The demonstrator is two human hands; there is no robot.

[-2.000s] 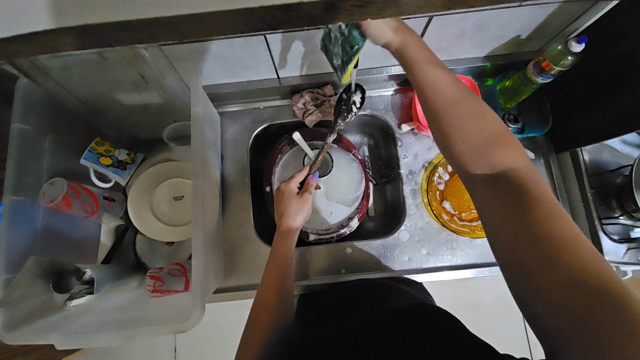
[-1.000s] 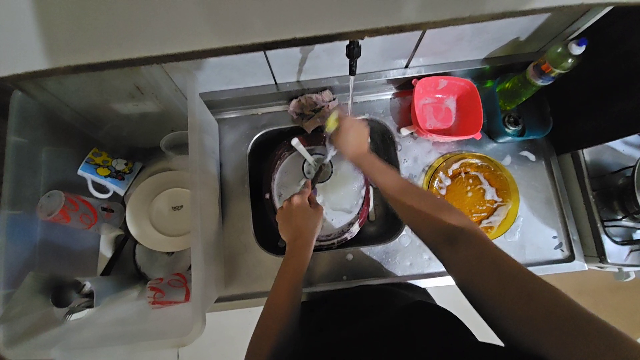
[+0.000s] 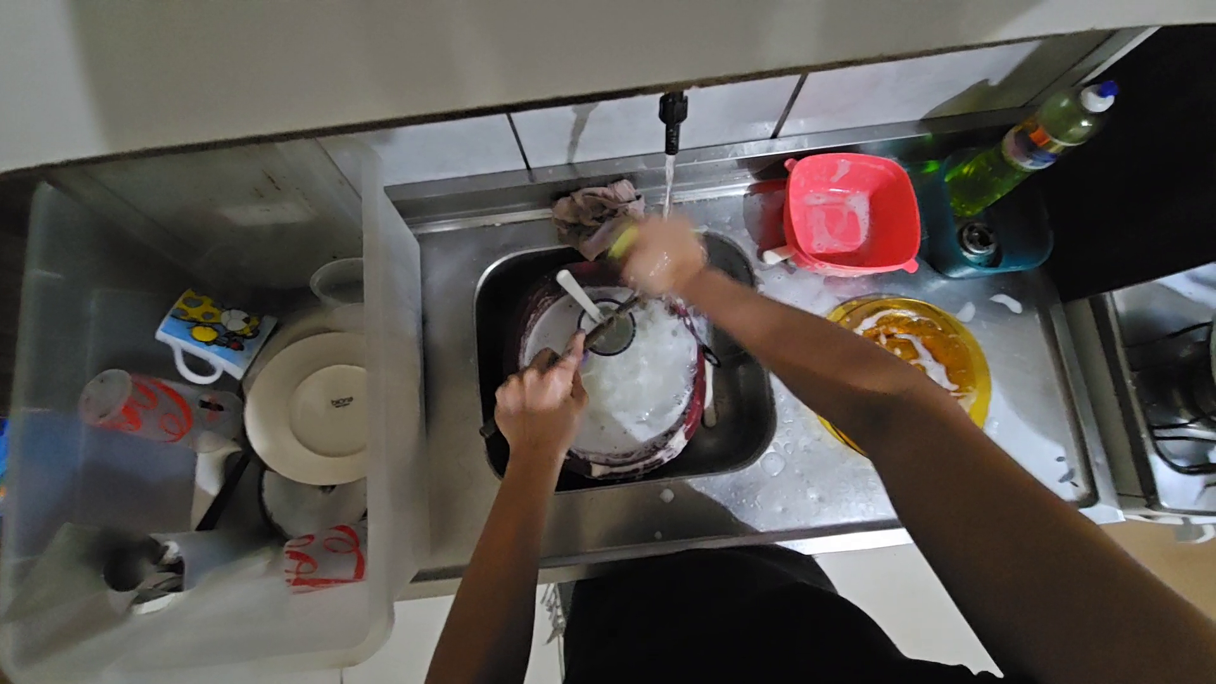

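My left hand (image 3: 541, 397) grips the dark handle of a long utensil (image 3: 608, 325) over the steel sink (image 3: 746, 446). Blurred by motion, my right hand (image 3: 665, 256) holds a yellow-green sponge (image 3: 622, 242) at the utensil's far end, whose tip is hidden. Water runs from the black faucet (image 3: 673, 109) just behind that hand. Below both hands, a dark red pot (image 3: 701, 399) full of cloudy, soapy water (image 3: 636, 399) sits in the sink. A white-handled utensil (image 3: 578, 293) and a round cup-like item (image 3: 610, 332) are in it. A crumpled cloth (image 3: 594, 214) lies at the sink's back edge.
A clear plastic bin (image 3: 394, 380) at left holds plates (image 3: 285, 413), a mug (image 3: 214, 332) and cups. At right are a soapy red bowl (image 3: 852, 214), an amber glass dish (image 3: 974, 370), a green soap bottle (image 3: 1007, 166) in a teal holder (image 3: 1035, 233), and a stove (image 3: 1130, 380).
Two seconds ago my right hand was up by the faucet, and a dark spoon-like head showed under it. That hand has come down to the utensil with the sponge. My left hand keeps its hold.
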